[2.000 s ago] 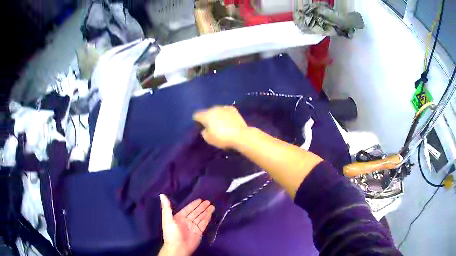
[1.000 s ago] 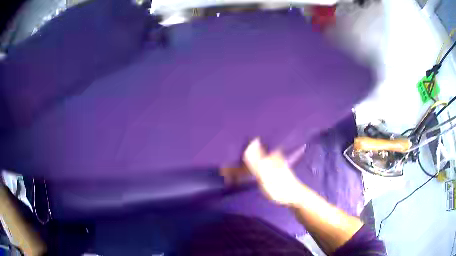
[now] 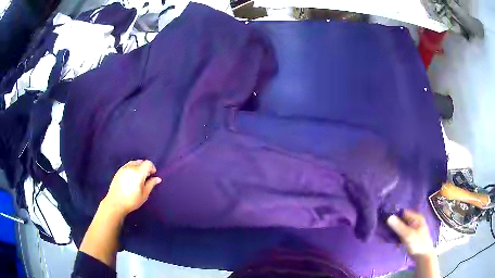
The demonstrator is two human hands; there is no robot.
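Note:
A dark purple garment (image 3: 179,119) lies spread and wrinkled over the blue-violet table cover (image 3: 347,70). One sleeve (image 3: 287,179) stretches to the right, with its narrow end near the table's right side. My left hand (image 3: 133,184) is at the garment's near left part, fingers bent and thumb close to the fingertips, pinching the cloth near a seam. My right hand (image 3: 413,233) is at the sleeve's end by the near right edge. It is blurred, with a dark bit of cloth at its fingertips.
A steam iron (image 3: 458,206) with an orange handle is parked at the right edge, cords running right. Dark and white garments (image 3: 81,46) are heaped at the left and far left. A white board (image 3: 347,11) and a red frame part (image 3: 430,46) stand behind the table.
The garment, lifted and blurred a second ago, now lies on the table with its sleeve to the right. My left hand has come into view on the cloth; my right hand has moved right.

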